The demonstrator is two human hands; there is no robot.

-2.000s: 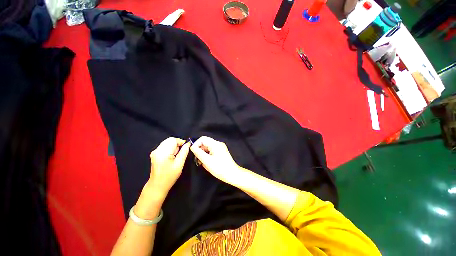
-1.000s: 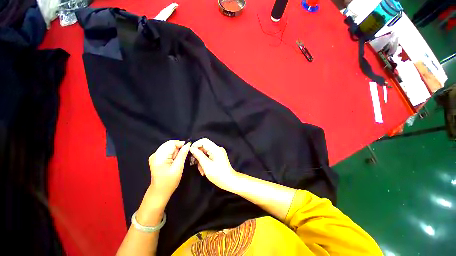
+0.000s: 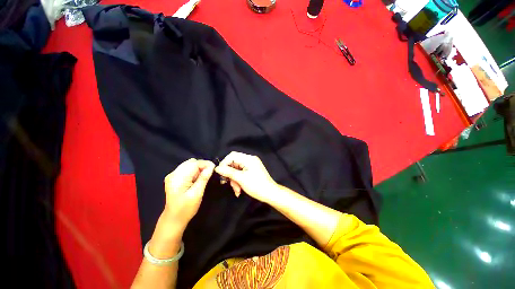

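Note:
A large black garment (image 3: 186,107) lies spread in front of me, with its dark blue-grey lining (image 3: 116,45) at the far left end. My left hand (image 3: 189,179) pinches a small fold of the black cloth at its fingertips. My right hand (image 3: 247,174) meets it there, thumb and forefinger pinched together over the same spot. A tiny dark piece shows between the fingertips; a needle is too small to make out.
Thread snips (image 3: 345,52), a black thread cone (image 3: 315,8) and a round tin (image 3: 261,4) lie beyond the garment on the red cloth (image 3: 384,84). A dark garment pile (image 3: 34,147) is at left. White strips (image 3: 427,112) and a box of papers (image 3: 460,79) are at right.
The view has shifted, so the tin, cone and snips sit higher in the picture. Both hands stay together at the same spot on the garment; the right fingers have changed pose slightly.

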